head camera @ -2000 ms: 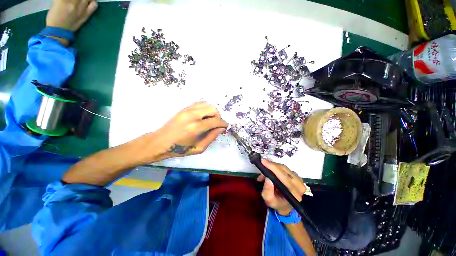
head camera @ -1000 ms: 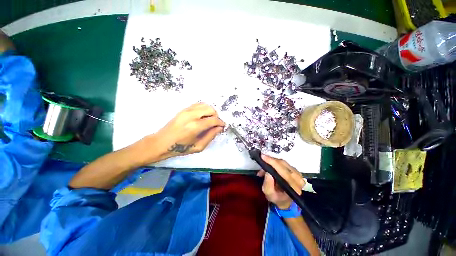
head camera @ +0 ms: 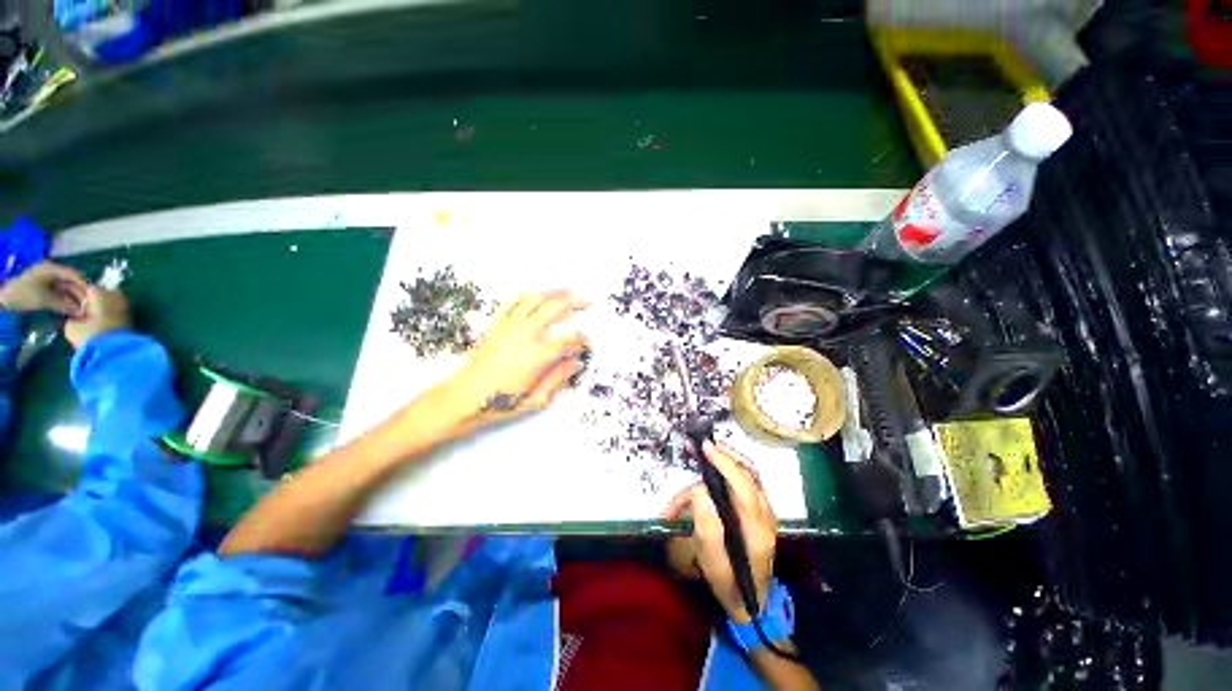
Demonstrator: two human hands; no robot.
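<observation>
My right hand (head camera: pixel 736 520), with a blue wristband, holds a black soldering iron (head camera: pixel 720 493); its thin metal tip points up over the dark purplish pile of small components (head camera: pixel 662 385) on the white sheet (head camera: pixel 527 486). My left hand (head camera: pixel 534 351) is over the sheet between the two piles, palm down, fingers bent. A small dark piece shows by its fingertips; whether they pinch it cannot be told. The greener pile (head camera: pixel 435 313) lies beyond and left of my left hand.
A tan tape roll (head camera: pixel 790 396) with white contents stands right of the pile. Behind it are a black fan-like housing (head camera: pixel 800 300) and a plastic bottle (head camera: pixel 966 196). A yellow sponge (head camera: pixel 993 470) is right. A solder spool (head camera: pixel 223 421) is left, near another person's hands (head camera: pixel 68 300).
The view has tilted towards the far side of the bench. My left hand has moved away from the iron's tip, with its fingers more spread. The iron now stands steeper, its tip over the pile.
</observation>
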